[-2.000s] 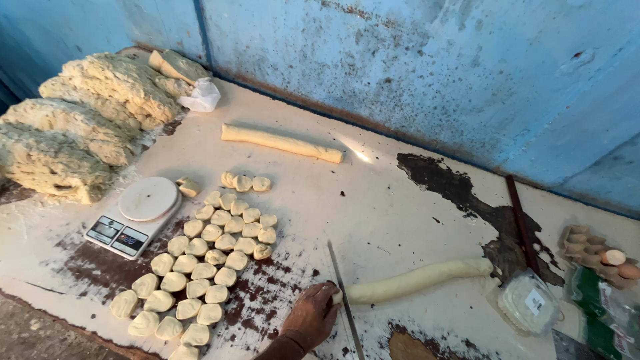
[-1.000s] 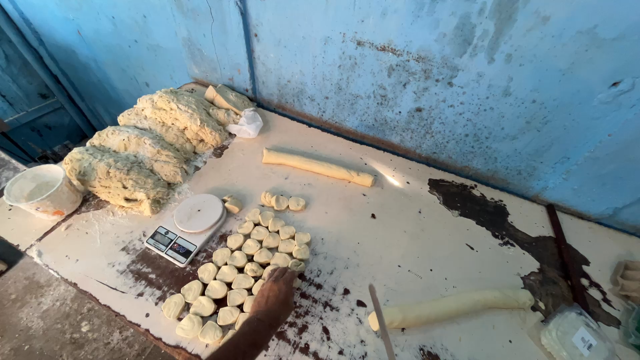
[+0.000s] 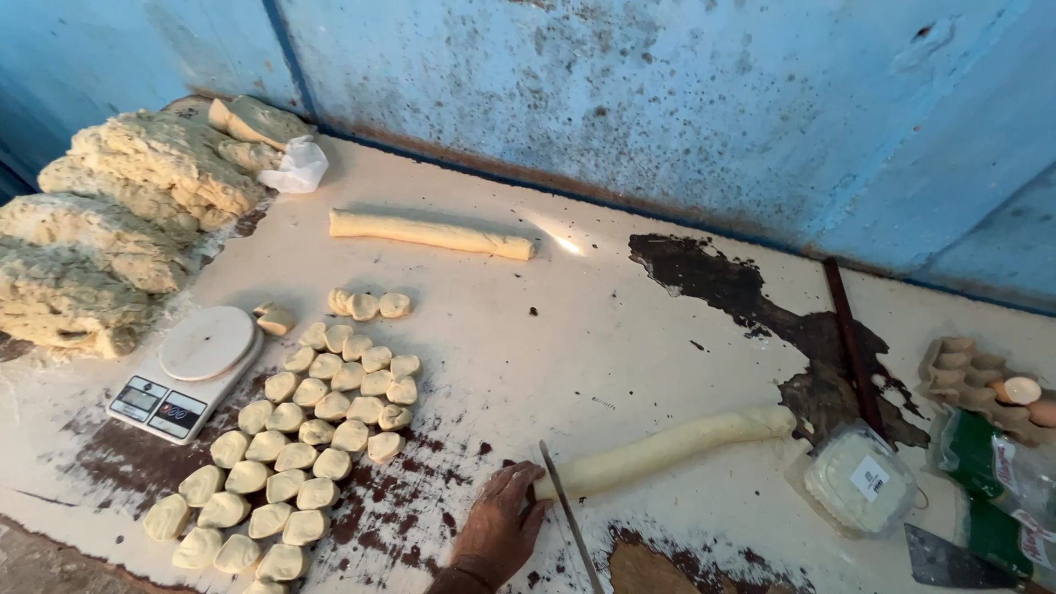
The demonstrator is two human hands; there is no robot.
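Note:
My left hand (image 3: 502,521) is at the near left end of a long pale dough roll (image 3: 672,450), with thumb and fingers around its tip. A thin knife blade (image 3: 569,516) lies slanting across the roll just right of my fingers; its handle is out of view. My right hand is not in view. Left of my hand, many cut dough pieces (image 3: 295,456) stand in slanting rows. Behind them are a few more pieces (image 3: 365,306) in a short row. A second dough roll (image 3: 429,234) lies farther back.
A digital kitchen scale (image 3: 206,345) and small dough scraps (image 3: 274,318) are at left, before large dough mounds (image 3: 148,169). At right are a dark bar (image 3: 851,346), a plastic tub (image 3: 858,478), an egg tray (image 3: 964,371), green packets (image 3: 978,454) and a flat dark blade (image 3: 949,557). A blue wall runs behind.
My left hand has moved right from the cut pieces to the roll's end. One more piece stands at the rows' near right side than two seconds ago. The view has swung right since one second ago.

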